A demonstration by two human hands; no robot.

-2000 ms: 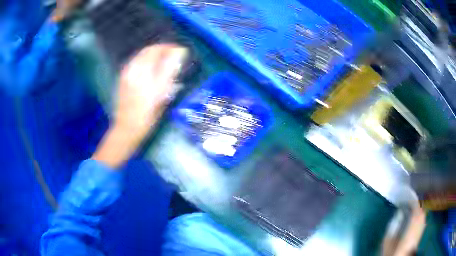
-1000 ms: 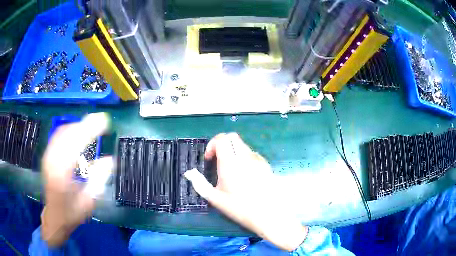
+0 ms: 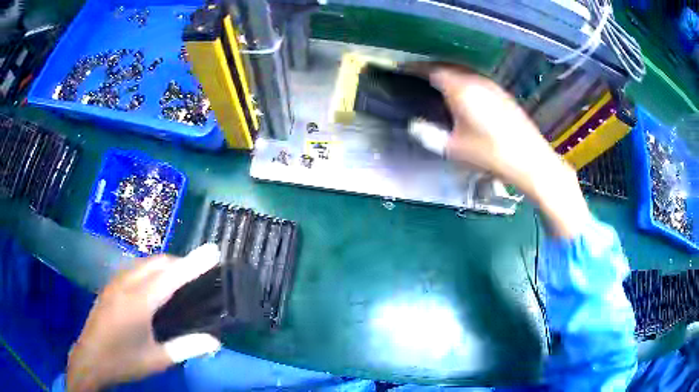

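Observation:
My left hand point(image 3: 134, 321), with white finger cots, holds a black plastic housing point(image 3: 195, 306) low at the left, in front of a short row of black housings point(image 3: 257, 249) on the bench. My right hand point(image 3: 487, 126), with a white cot on the thumb, grips another black housing point(image 3: 402, 96) at the cream-yellow fixture nest point(image 3: 346, 88). This housing is blurred; whether it sits in the pocket or just above it I cannot tell.
A silver base plate point(image 3: 360, 172) lies under the nest, between yellow-and-black light curtain bars point(image 3: 218, 80). A small blue parts bin point(image 3: 142, 200) and larger blue trays point(image 3: 146, 76) hold metal pieces. More housings point(image 3: 34, 164) stand at both sides. Pale tubing point(image 3: 609, 38) loops above.
My right hand has moved from the housing row up to the nest and taken hold of a housing there. My left hand has moved from the small bin down and holds a housing. The view has shifted.

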